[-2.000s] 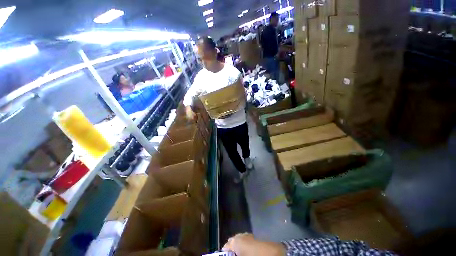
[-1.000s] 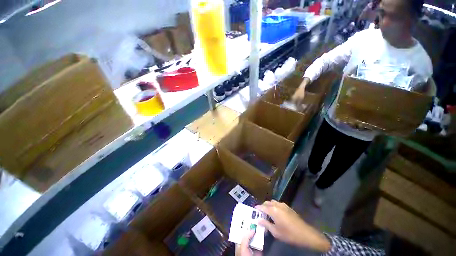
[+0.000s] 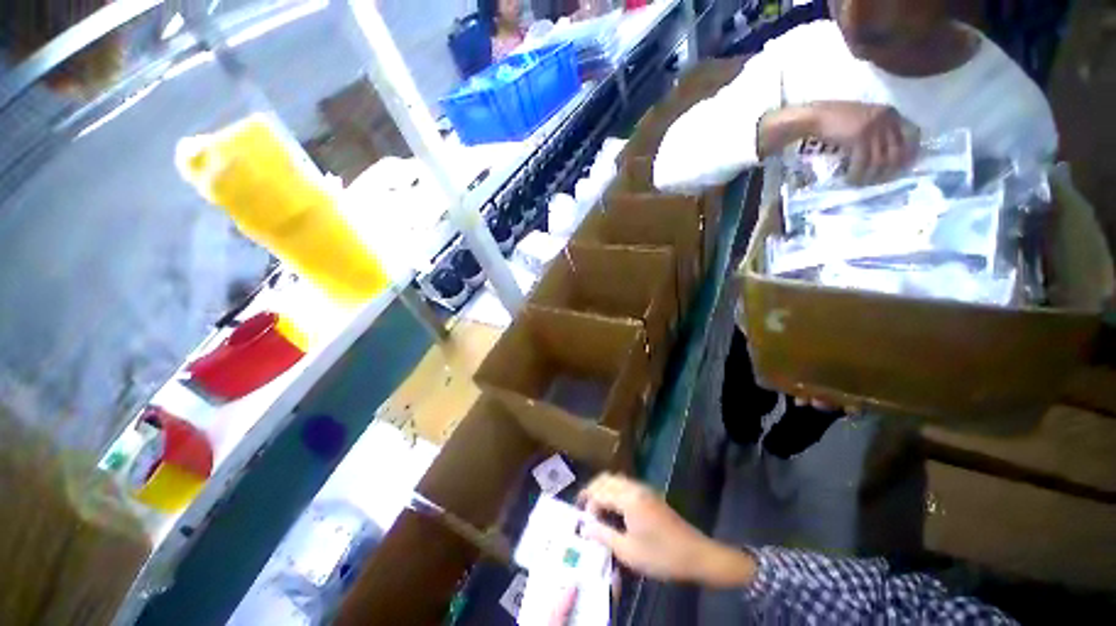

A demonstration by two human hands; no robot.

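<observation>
A stack of small white leaflets [image 3: 565,560] is over the near cartons at bottom centre. My left hand [image 3: 564,605] is cut off by the bottom edge; only a thumb or finger shows on the stack. My right hand [image 3: 655,533], with a checked sleeve, pinches the stack's upper right corner. Open brown cartons [image 3: 557,328] stand side by side in a row. One leaflet [image 3: 553,473] lies in a near carton on a dark bagged panel, and another leaflet [image 3: 513,597] lies in the nearest area, partly hidden by the stack.
A person [image 3: 747,110] in white stands close on the right, holding a brown box [image 3: 912,355] of clear-bagged parts, one hand on them. The left shelf bears yellow tape rolls [image 3: 282,208], red and yellow rolls [image 3: 249,357] and a blue tote [image 3: 512,93]. A post [image 3: 428,147] rises between.
The person with the box has come closer, and their hand has moved from a carton to the bagged parts. My right hand has shifted to the stack's corner. The view has turned.
</observation>
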